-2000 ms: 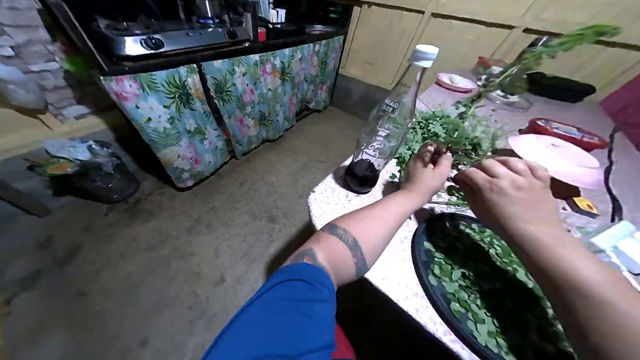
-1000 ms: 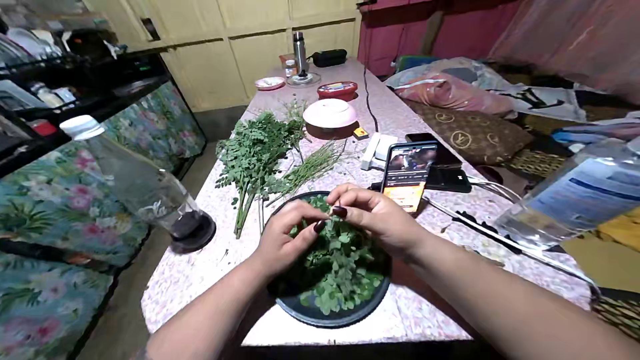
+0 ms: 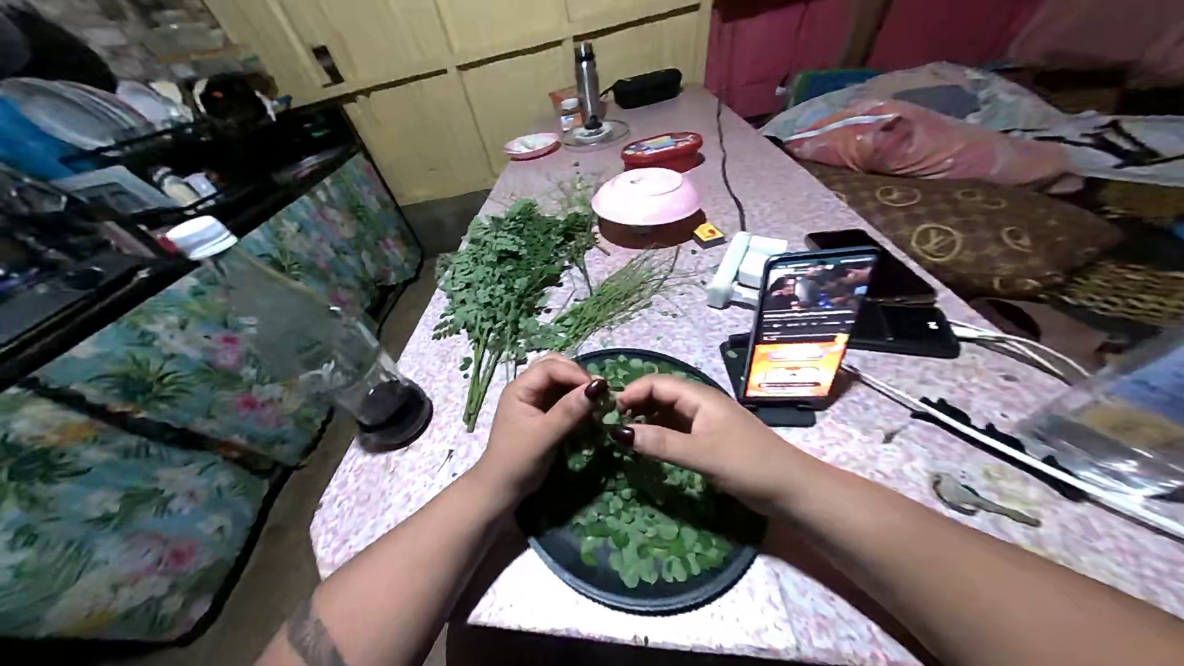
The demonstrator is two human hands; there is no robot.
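Observation:
My left hand (image 3: pixel 538 416) and my right hand (image 3: pixel 689 427) are close together above a round black tray (image 3: pixel 638 606). Thumb and fingers of each hand pinch a small leafy green sprig (image 3: pixel 609 414) between them. Loose round green leaves (image 3: pixel 647 541) lie in the tray, partly in shadow. Behind the tray, a bunch of leafy green stems (image 3: pixel 513 277) rests on the table beside a pile of thin, mostly bare stalks (image 3: pixel 622 294).
A glass bottle with dark contents (image 3: pixel 324 351) stands left. A phone on a stand (image 3: pixel 805 324), white adapters (image 3: pixel 745 268) and cables are at the right. Farther back are a pink bowl (image 3: pixel 647 196), a red container (image 3: pixel 662 151) and a steel flask (image 3: pixel 587 83).
The sprig between my hands looks smaller than a second ago, and more of the leaves in the tray show. The view swung right after the earliest frame.

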